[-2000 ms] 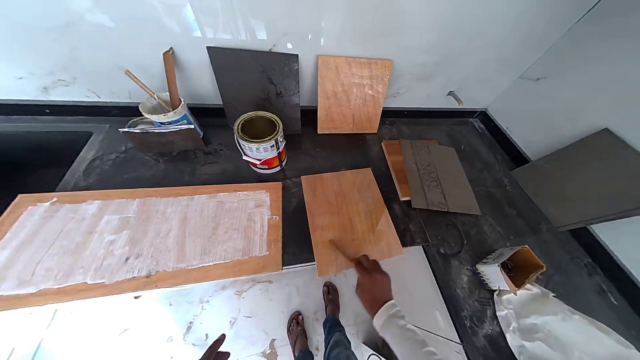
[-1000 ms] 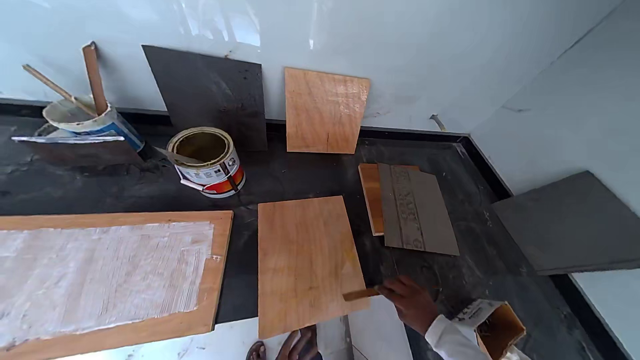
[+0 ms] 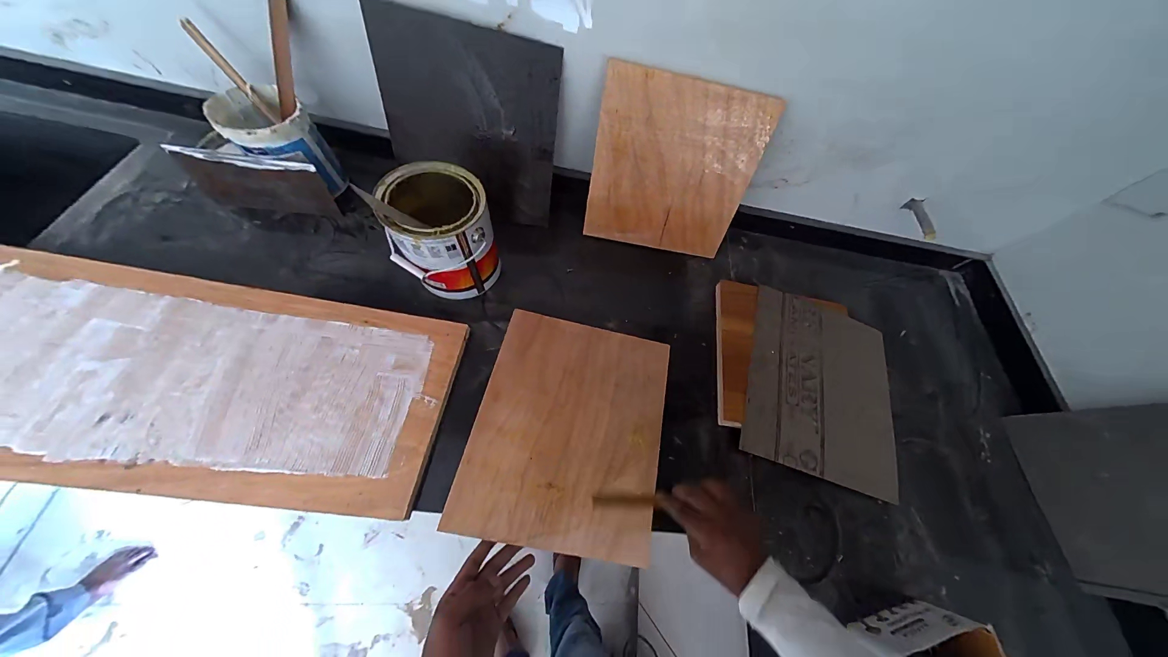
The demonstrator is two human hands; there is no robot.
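My right hand [image 3: 721, 538] grips a thin flat tool [image 3: 628, 499], blurred, its tip over the lower right part of a bare plywood panel [image 3: 561, 429]; whether it touches the wood I cannot tell. My left hand [image 3: 484, 593] has its fingers apart below the panel's near edge and holds nothing. To the left lies a longer wooden board [image 3: 228, 383] with a whitish coat on its middle. Behind the panel stands an open metal can [image 3: 456, 265] with a blade-like tool [image 3: 392, 208] across its rim.
A bucket [image 3: 292, 137] holding sticks stands at the back left beside a flat plate [image 3: 255, 182]. Dark [image 3: 474, 100] and plywood [image 3: 680, 155] panels lean on the wall. Grey sheet [image 3: 821, 392] overlaps a wood piece at right; an open carton [image 3: 940, 630] is near the counter's front. Another person's foot [image 3: 119, 561] shows lower left.
The view has moved closer to the counter. My left hand, barely in view two seconds ago, now shows under the panel's near edge. The tool in my right hand stays at the panel's lower right.
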